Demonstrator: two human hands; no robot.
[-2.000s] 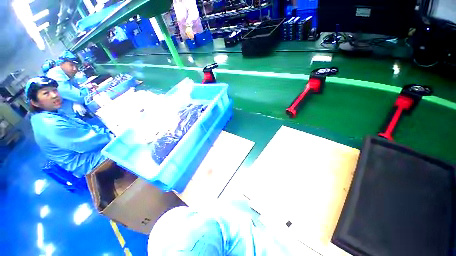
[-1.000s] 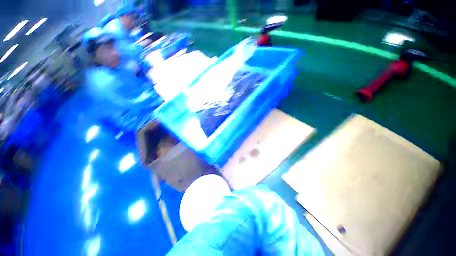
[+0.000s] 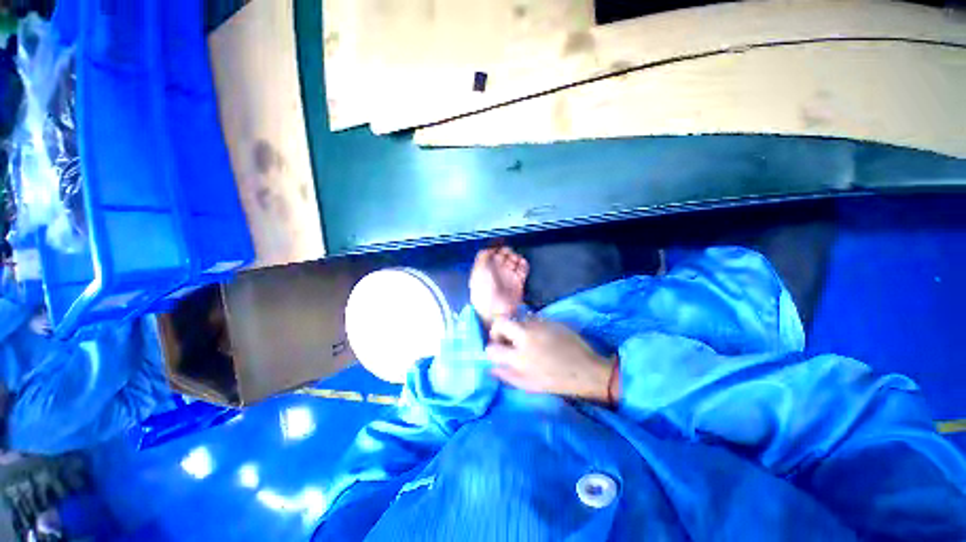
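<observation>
My left hand [image 3: 499, 282] is in the middle of the view, just below the bench edge, with its fingers loosely curled and nothing visible in it. My right hand [image 3: 549, 361] reaches across from the right, and its fingers grip the left sleeve cuff [image 3: 463, 344] at the wrist. I wear a light blue work coat [image 3: 710, 392] with a white button near the bottom of the view. Both hands are bare and over my lap, touching nothing on the bench.
Tan cardboard sheets [image 3: 466, 48] lie on the green bench top [image 3: 424, 185]. A blue tote [image 3: 159, 138] with a clear bag [image 3: 42, 138] stands at the left. Below are an open carton [image 3: 286, 318] and a white round object [image 3: 394, 324]. Another person's blue sleeve [image 3: 85, 386] shows at far left.
The view has swung down from the bench and seated workers to my lap. Both my hands now show, the right on the left cuff. The red handheld units have left the view.
</observation>
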